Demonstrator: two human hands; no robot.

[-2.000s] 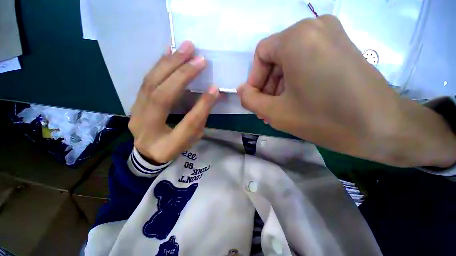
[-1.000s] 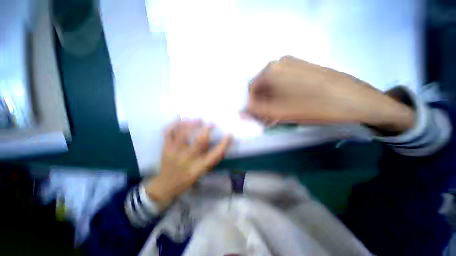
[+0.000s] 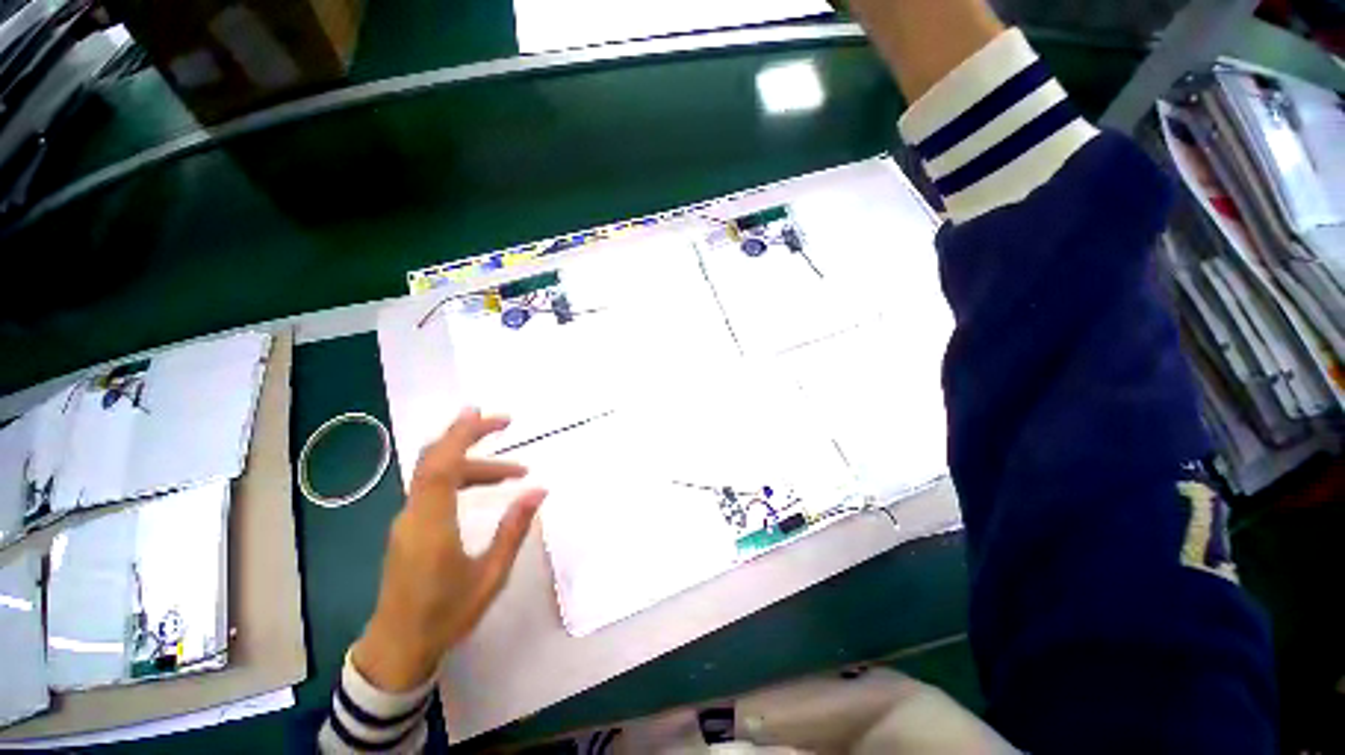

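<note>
White card panels (image 3: pixel 664 546) lie flat on a larger pale sheet (image 3: pixel 494 686). Two green circuit boards with dark wires and round parts sit along their far edge, one at left (image 3: pixel 531 286) and one at right (image 3: pixel 761 224). Another green board (image 3: pixel 770 534) sits near the close edge. My left hand (image 3: pixel 443 553) is open and empty, fingers apart, over the left part of the panels and sheet. My right arm reaches forward across the right side; the hand is cut off by the top edge, only the wrist shows, and what it holds is hidden.
A thin pale ring, probably a tape roll (image 3: pixel 304 472), lies on the green surface left of the sheet. More panels with electronics (image 3: pixel 177 428) lie on a grey-brown board at left. Stacked card sheets (image 3: pixel 1254 310) stand at right. A raised rail and a carton (image 3: pixel 258 52) are behind.
The view has shifted to show more of the bench. My hands, earlier close together at the near panel edge, are apart; the right has gone far forward out of the picture, the left has opened.
</note>
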